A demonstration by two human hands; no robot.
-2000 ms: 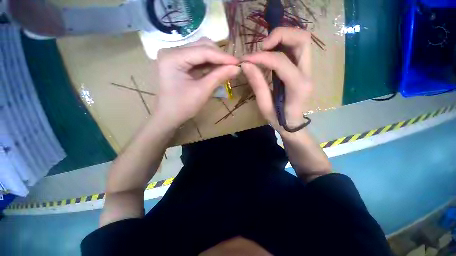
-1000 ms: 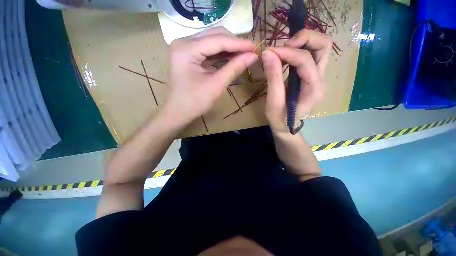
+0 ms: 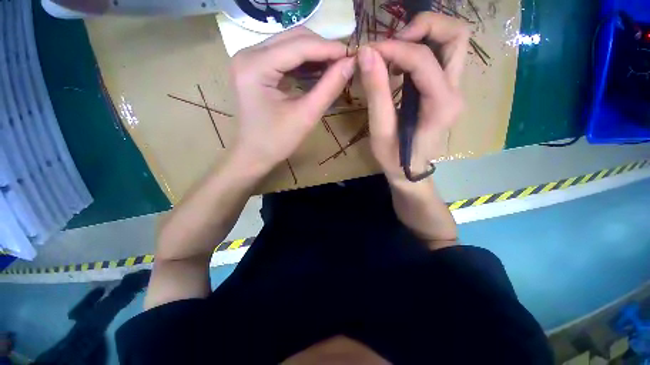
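My left hand (image 3: 278, 100) and my right hand (image 3: 420, 93) meet fingertip to fingertip above the board. Both pinch something thin and small, mostly hidden by the fingers; it looks like a wire end. My right hand also holds the black soldering iron (image 3: 408, 121) across its palm, with the cord end toward me. The open ear cup (image 3: 276, 11) of the white headphones, with green circuit board inside, sits on the cream-white support block (image 3: 235, 37) beyond my left hand, cut off by the top edge.
Dark-red wires (image 3: 367, 18) lie in a loose heap beyond my hands, and others (image 3: 207, 110) lie scattered on the brown board (image 3: 185, 153). White stacked trays (image 3: 35, 142) stand at the left. A blue bin (image 3: 606, 107) with a black box is at the right.
Both hands stay joined at the fingertips. The headphones and block now show less at the top edge than two seconds ago. A dark shadow or shape has appeared on the floor at lower left.
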